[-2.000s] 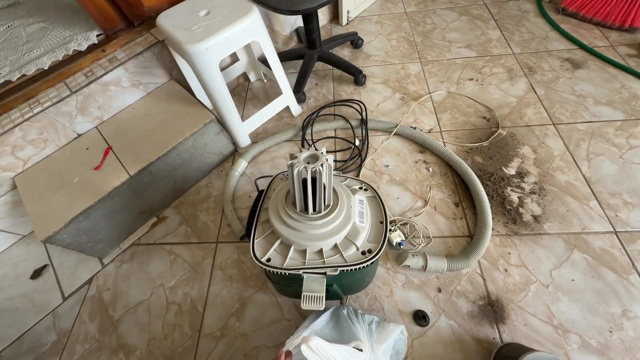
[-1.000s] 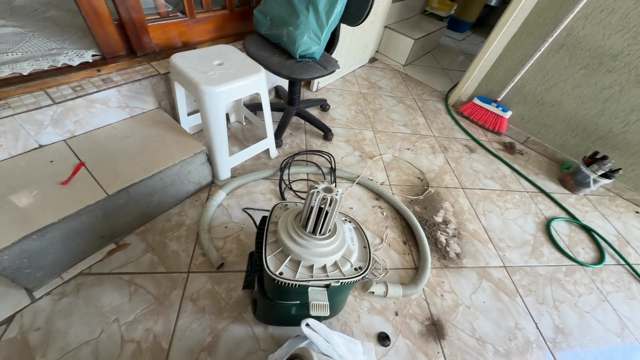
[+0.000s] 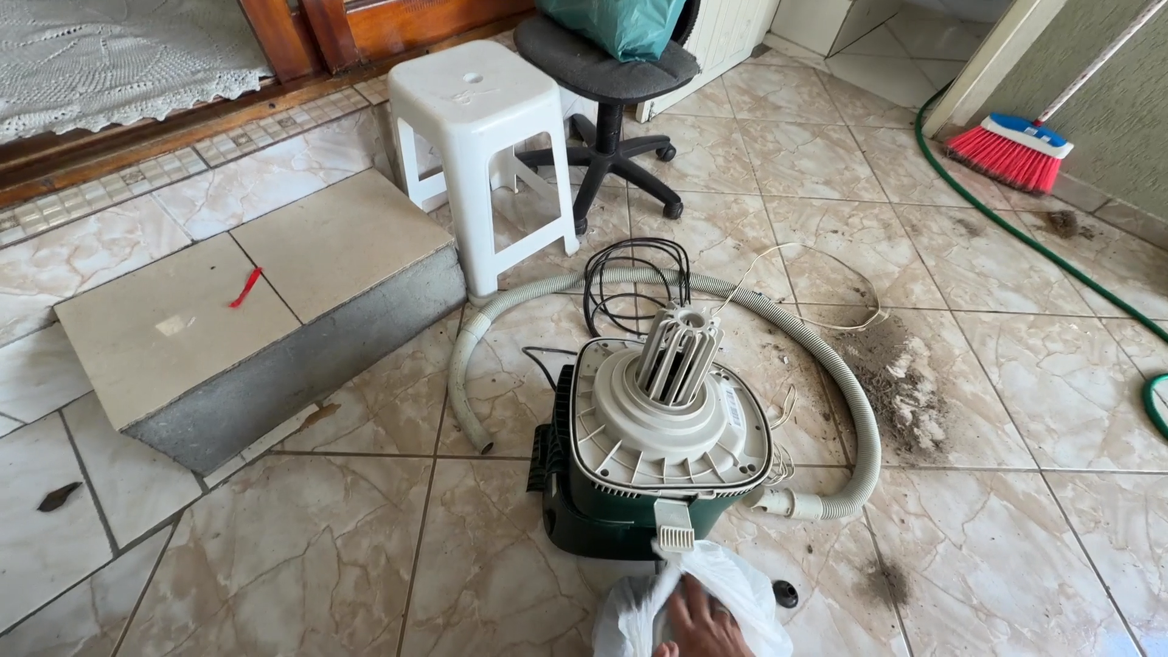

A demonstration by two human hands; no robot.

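Note:
At the bottom edge, my right hand (image 3: 704, 622) reaches into the mouth of a white plastic bag (image 3: 750, 598); its grip and whatever is in the bag are hidden. A fingertip shows beside it, but whose hand it belongs to is unclear; my left hand is not otherwise visible. Just beyond the bag stands a dark green vacuum cleaner body (image 3: 598, 525), topped by an off-white motor head (image 3: 671, 415) with a ribbed cage pointing up. A pale latch (image 3: 675, 529) hangs at its front. The corrugated hose (image 3: 835, 365) curves around behind it. A small black round part (image 3: 785, 593) lies right of the bag.
A tiled step (image 3: 265, 301) is at left, beside a white plastic stool (image 3: 493, 100). Behind are an office chair (image 3: 607, 73) and coiled black cable (image 3: 639, 274). Dust (image 3: 899, 383) lies right of the hose. A red-bristled broom (image 3: 1008, 151) and green garden hose (image 3: 1031, 237) are farther right.
My right hand has come into view at the white bag. The vacuum body and its hose stay in place on the floor. The view has shifted.

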